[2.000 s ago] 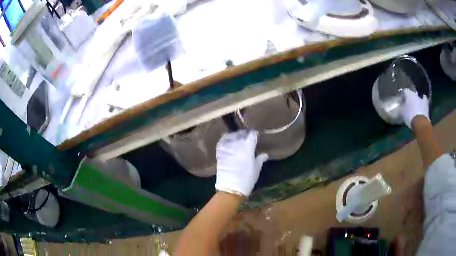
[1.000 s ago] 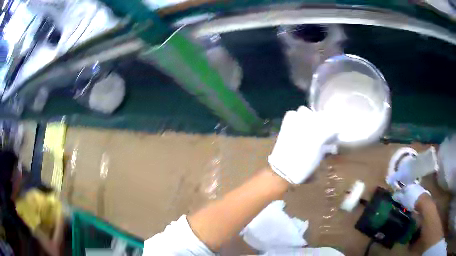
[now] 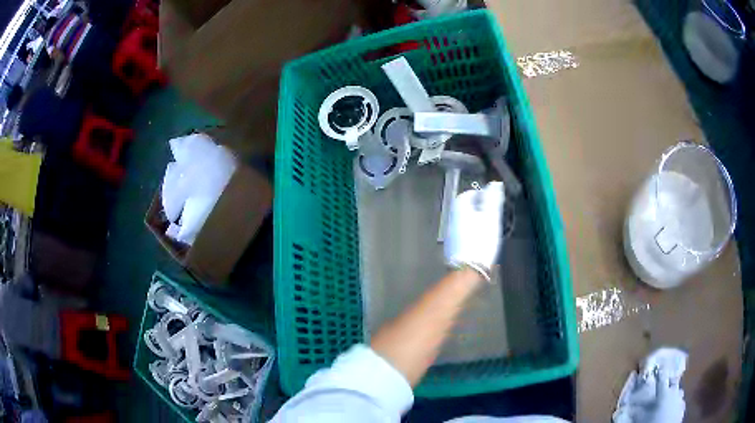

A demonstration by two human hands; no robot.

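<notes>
A large green crate (image 3: 291, 240) stands in the middle of the view. White and grey handle-and-ring parts (image 3: 397, 130) lie loosely in its far half on a grey-beige liner (image 3: 397, 273). My left hand (image 3: 476, 225), in a white glove, is inside the crate at the near right side of these parts. Its fingertips are blurred over a part, and I cannot tell whether they grip it. My right hand is not in view. A clear-topped kettle body (image 3: 675, 223) stands on the cardboard-covered bench (image 3: 613, 190) to the right.
A crumpled white cloth (image 3: 654, 390) lies on the bench at lower right. An open cardboard box (image 3: 236, 219) with white material and a smaller crate (image 3: 203, 359) of similar parts stand left of the large crate. Another body (image 3: 712, 49) shows at top right.
The view has swung left from the conveyor to the crate. My left hand has left the kettle body, which now stands on the bench, and is in the crate. My right hand has left the view.
</notes>
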